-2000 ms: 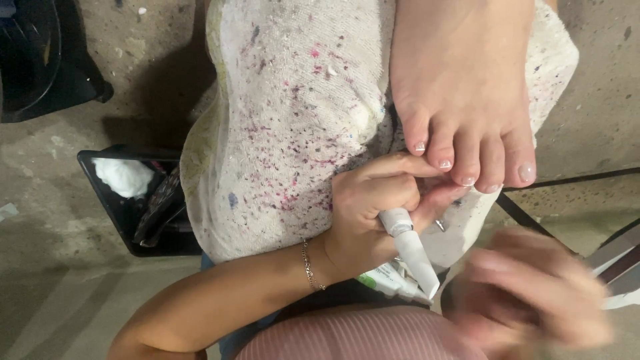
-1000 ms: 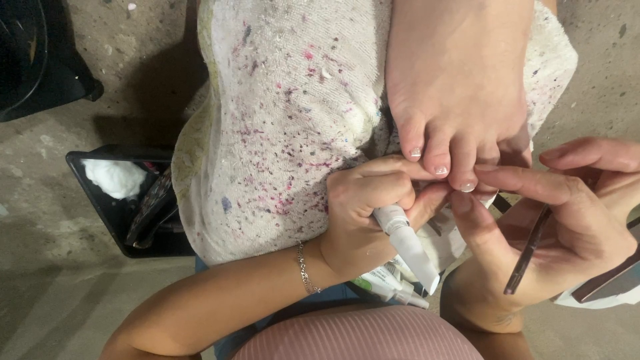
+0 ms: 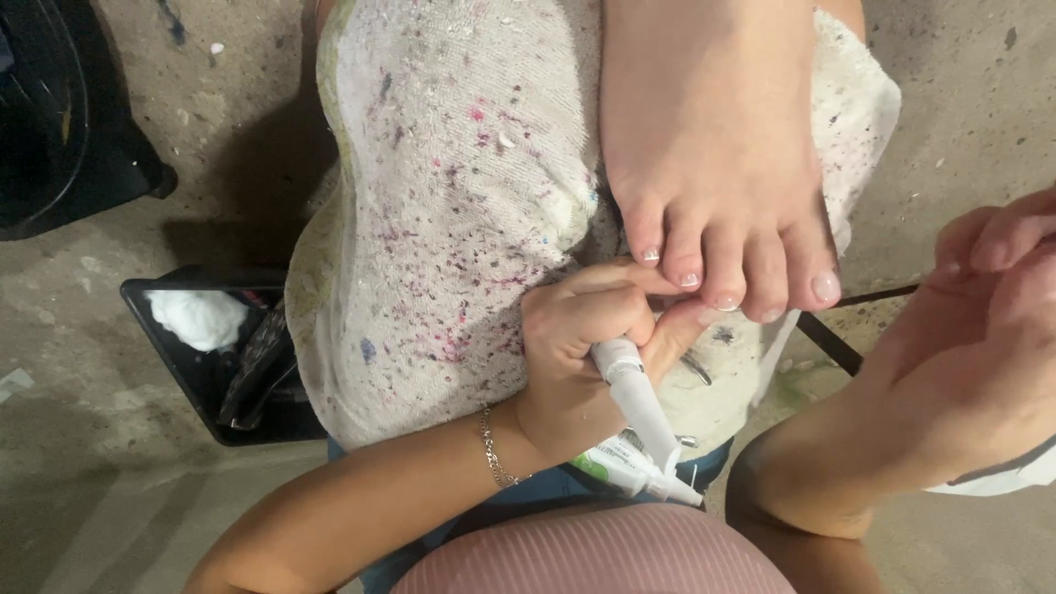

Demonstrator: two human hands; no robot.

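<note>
A person's bare foot, its toenails glossy with pale tips, rests on a speckled white towel over my lap. My left hand is at the toes, with its forefinger and thumb touching the smaller ones. Its curled fingers hold a slender white tube-like item that points down toward my body. Off to the right of the foot, apart from it, my right hand is raised with bent fingers. Whether anything is in it cannot be seen.
On the floor at left, a black tray holds white cotton and dark wrapped items. A black basin-like container stands at upper left. White-and-green packaging and a metal tool lie near my left hand.
My right hand has moved away from the toes to the right. The thin dark stick seen in it a second ago no longer shows. My left hand stays at the toes.
</note>
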